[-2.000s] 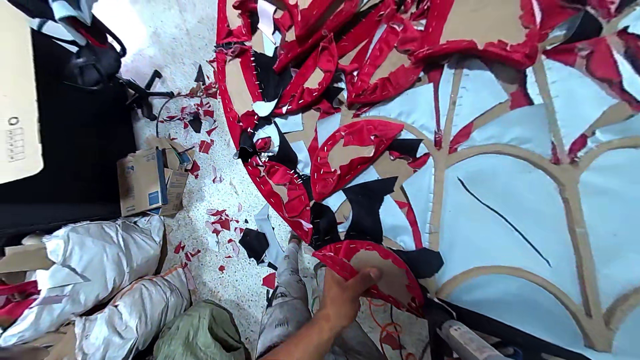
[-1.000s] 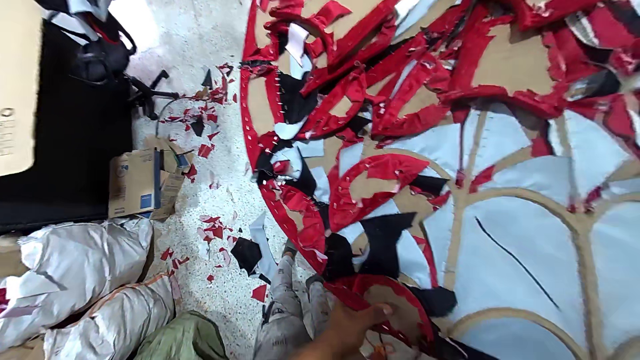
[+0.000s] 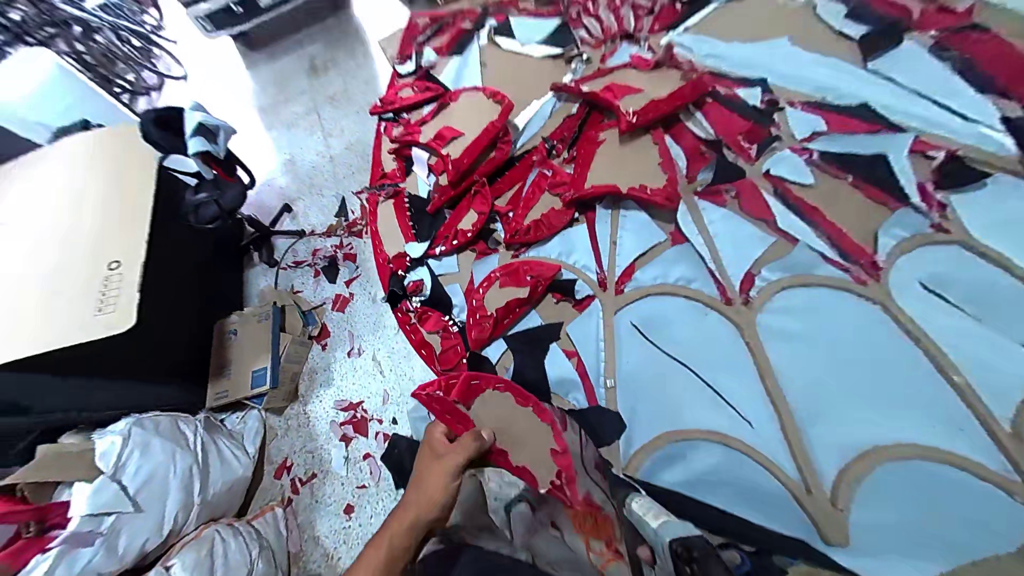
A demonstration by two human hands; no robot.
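Note:
My left hand (image 3: 452,456) grips a curved brown board piece edged in red fabric (image 3: 520,424), thumb on its face, at bottom centre. Pale staple-like marks dot the red edge. A large panel of light blue fabric with brown curved strips (image 3: 688,352) spreads to the right. Red-edged board pieces (image 3: 508,300) and black scraps (image 3: 532,360) lie on its left part. At the lower right is a grey-and-black tool (image 3: 656,520), partly cut off; a small skin-toned patch beside it may be my right hand, but its hold is unclear.
Red fabric scraps (image 3: 352,420) litter the speckled floor at left. Flattened cardboard boxes (image 3: 244,352) stand beside a black surface bearing a large cardboard sheet (image 3: 72,240). Stuffed white sacks (image 3: 172,464) are at lower left. Heaped red-edged pieces (image 3: 624,164) cover the panel's upper part.
The held piece has been raised and turned, so more of its brown face shows. The view has shifted, showing more of the far side.

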